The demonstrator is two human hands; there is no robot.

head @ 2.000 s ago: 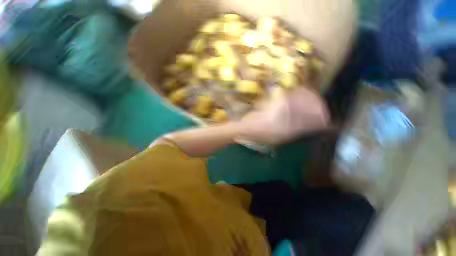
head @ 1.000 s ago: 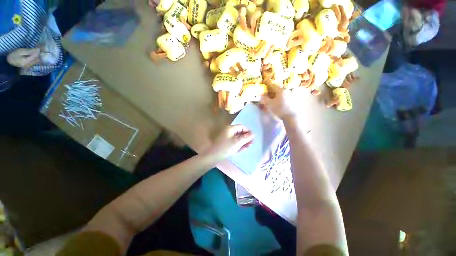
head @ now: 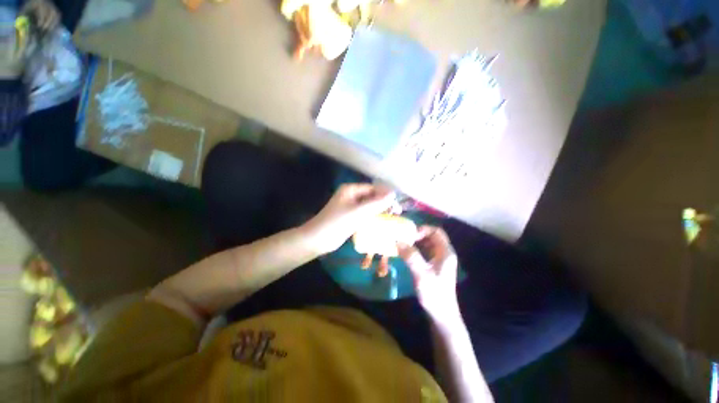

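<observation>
A yellow plush toy (head: 381, 234) with orange legs hangs between my hands above my lap, in front of the table's near edge. My left hand (head: 352, 212) holds it at the upper left, with fingertips pinched at its top. My right hand (head: 432, 256) has its fingers at the toy's right side. Whether a clear bag is around the toy is too blurred and bright to tell. A grey-blue stack of flat bags (head: 380, 90) lies on the cardboard work surface (head: 260, 59). A loose pile of thin white ties (head: 461, 114) lies right of the stack.
More yellow toys (head: 323, 27) lie at the table's far side. A small carton (head: 177, 114) with white ties stands at the left, beside a coworker's hand and clothing. A carton of yellow items (head: 54, 319) is at the lower left. A brown surface with one yellow item (head: 692, 226) is at right.
My hands have moved back from the toy heap and bag stack to above my lap, now with a toy between them. The view has tilted down, so most of the heap is out of sight.
</observation>
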